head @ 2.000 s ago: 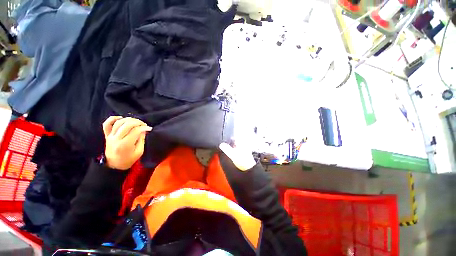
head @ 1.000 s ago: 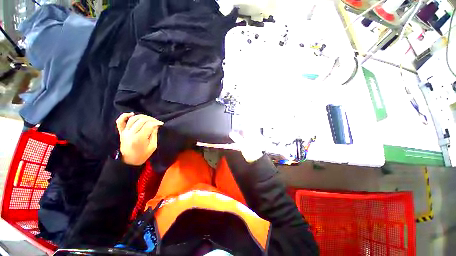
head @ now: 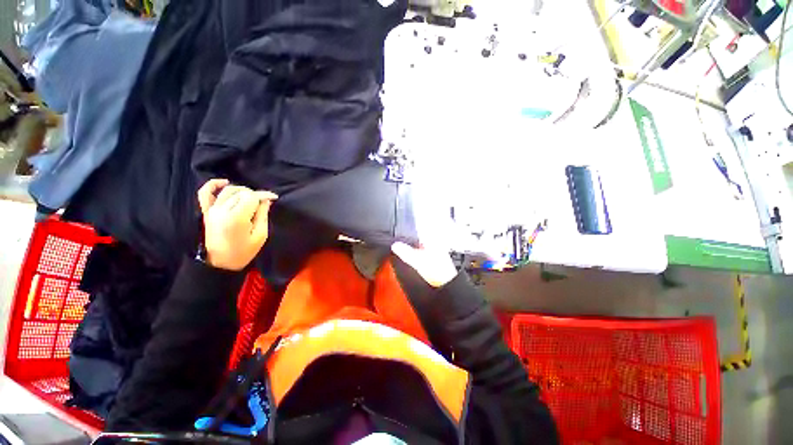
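Observation:
A dark garment (head: pixel 322 130) with seams and a pocket shape lies left of the white sewing machine (head: pixel 496 130). Its near part runs as a smooth band to the dark needle area (head: pixel 394 165) at the machine's left edge. My left hand (head: pixel 235 224) pinches the cloth edge between thumb and fingers, left of the band. My right hand (head: pixel 424 262) lies at the near right corner of the band, close to the needle area. It is overexposed, and its fingers cannot be made out clearly.
Red baskets stand at my left (head: pixel 52 295) and right (head: pixel 617 374); the left one holds dark cloth. A grey-blue garment (head: pixel 91 96) hangs at the far left. A dark panel (head: pixel 589 200) and coloured wires (head: pixel 522 248) show on the machine. Thread spools stand at the back right.
The pale strip that showed left of my right hand one second ago is now mostly gone from view. Both hands stay near the same parts of the cloth. The whole view has shifted slightly.

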